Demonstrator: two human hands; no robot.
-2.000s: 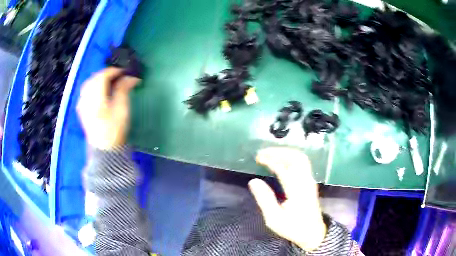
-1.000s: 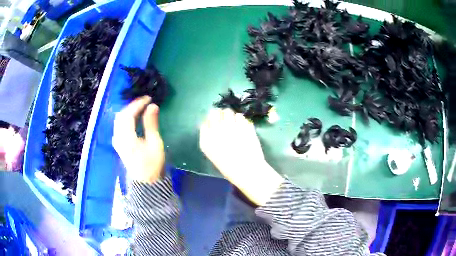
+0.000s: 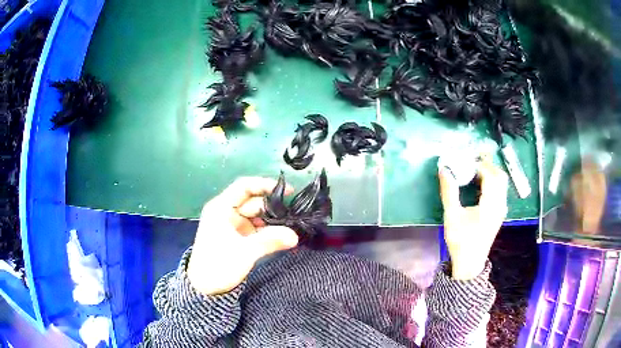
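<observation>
My left hand (image 3: 235, 231) holds a black spiky hair piece (image 3: 303, 207) by its left side, spikes up, over the table's front edge. My right hand (image 3: 473, 211) is at the right of the green table, its thumb and fingertips around the white glue bottle (image 3: 462, 166), which is seen end-on and partly washed out by glare. Small curved hair sections (image 3: 306, 141) lie near the table's front, with a second clump of them (image 3: 357, 139) just to the right.
A heap of black hair parts (image 3: 436, 54) covers the far side. A joined hair piece (image 3: 82, 100) lies at the left by the blue bin (image 3: 41, 129). A white stick (image 3: 516, 171) lies right of the bottle. A lower crate (image 3: 514, 272) is below right.
My left hand has left the clump by the blue bin and now holds a spiky piece near the lap. My right hand has moved from the middle pieces to the bottle. The view has shifted.
</observation>
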